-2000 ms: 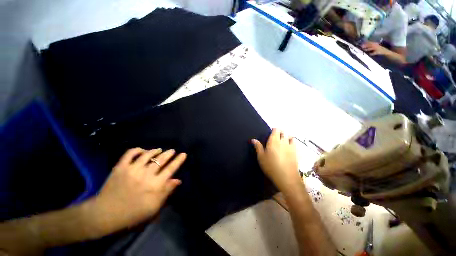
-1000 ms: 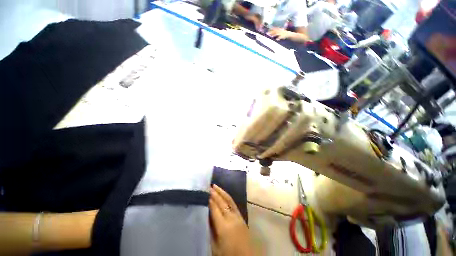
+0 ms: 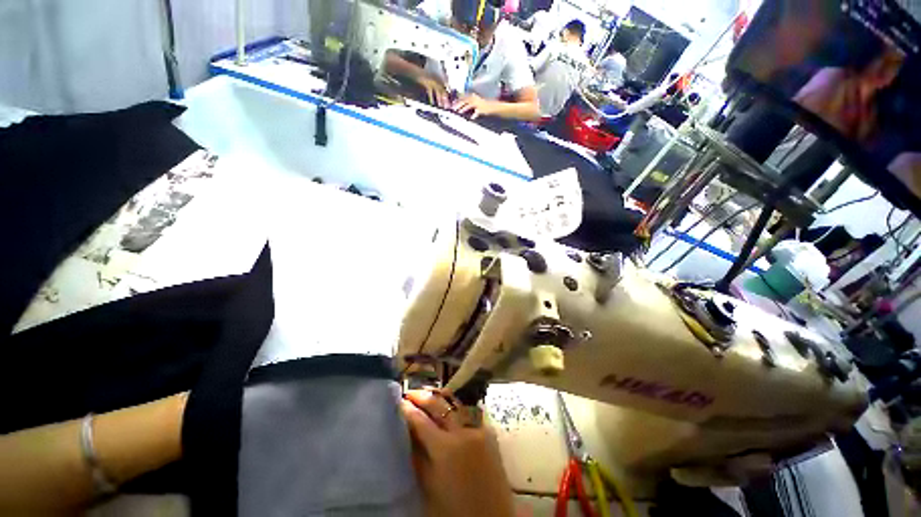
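Note:
The black garment panel (image 3: 121, 338) lies on the machine table, partly folded over to show a grey reverse (image 3: 321, 444) crossed by a narrow black band (image 3: 321, 368). Its right edge lies by the needle area of the cream sewing machine (image 3: 596, 353). My right hand (image 3: 452, 444) grips this edge, fingertips close to the presser foot, which is mostly hidden. My left forearm, with a bracelet, enters from the left; the left hand itself is hidden under the folded black cloth. Scissors (image 3: 574, 444) with red and yellow handles lie right of my right hand, handles cut off by the frame edge.
Stacked black panels (image 3: 81, 192) lie at the upper left of the worn white table (image 3: 151, 227). A blue-edged trough (image 3: 273, 121) runs behind. Other people work beyond it. A dark screen or panel and a metal stand are at the upper right.
The black panel was turned to show its grey face. Its right edge and my right hand have come up to the needle area. The view has swung right, so the machine shows more fully.

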